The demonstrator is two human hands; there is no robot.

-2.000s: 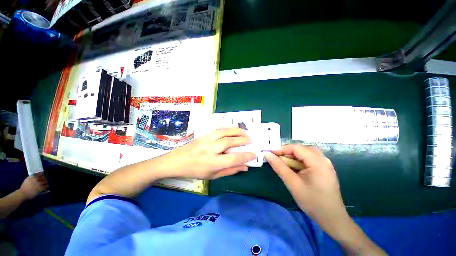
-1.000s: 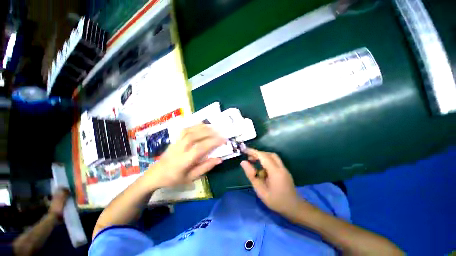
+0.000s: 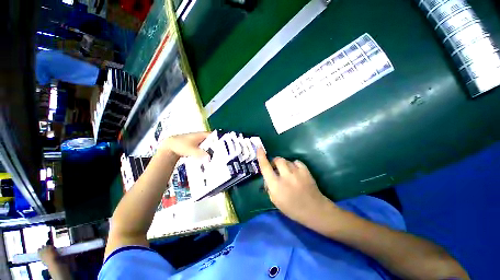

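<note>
Several white hang-tab boxes stand fanned in a leaning stack at the right edge of the printed cardboard sheet, tabs towards the right. My left hand is at the stack's upper left side, its fingertips partly hidden by the boxes. My right hand touches the tab end at the stack's right with its index finger, other fingers curled. The label sheet, plain white at one end and gridded at the other, lies on the green bench.
Spare label sheets lie curled at the upper right. A pale metal rail runs beyond the boxes. More boxes stand behind my left forearm, and a box stack stands farther off. Another person's hand shows at lower left.
The view has turned and swung left. The boxes that lay spread flat under my hands are now gathered in a raised, leaning stack. My left hand has moved to its far side.
</note>
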